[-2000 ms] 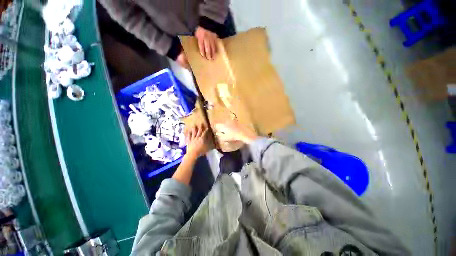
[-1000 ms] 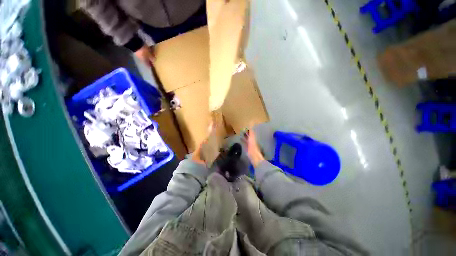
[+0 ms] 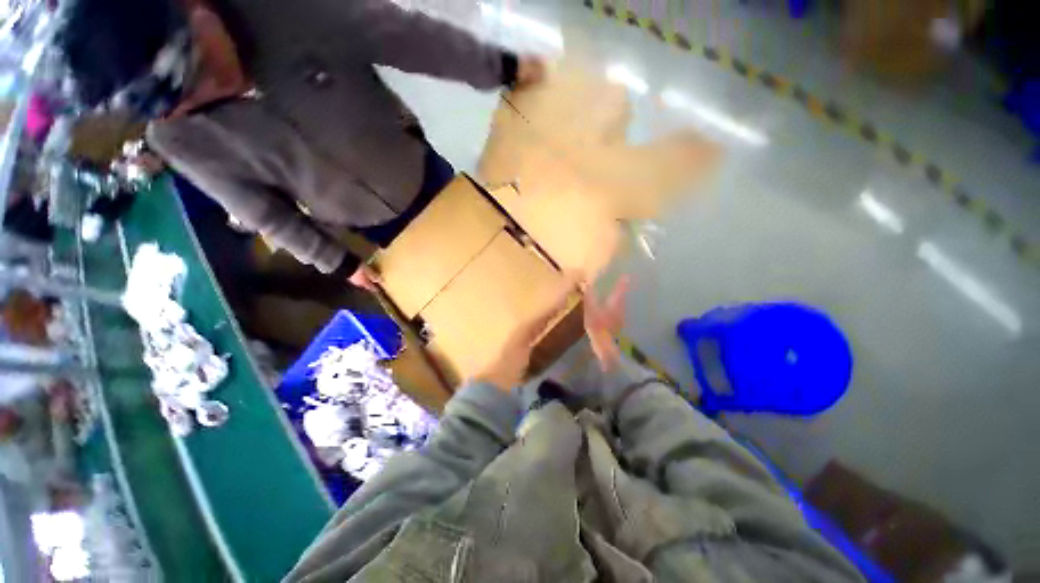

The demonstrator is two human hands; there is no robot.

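Observation:
A brown cardboard carton (image 3: 479, 290) stands in front of me, with flat panels on top and long blurred flaps spread to its far right. My left hand (image 3: 513, 355) is at the carton's near edge, blurred, and its fingers are hard to make out. My right hand (image 3: 607, 323) is at the near right corner with fingers apart, and it holds nothing that I can see. A person (image 3: 331, 125) across the carton has one hand on its left edge and the other by the far flap.
A blue bin (image 3: 323, 345) heaped with white housings (image 3: 354, 416) is left of the carton. Further left, a green conveyor (image 3: 253, 456) carries white parts (image 3: 171, 342). A blue stool (image 3: 781, 355) stands at right. Yellow-black tape crosses the grey floor.
The upright middle flap has gone down and the flaps now spread to the far right. The other person's arm has reached out over them. My view has turned, showing more of that person.

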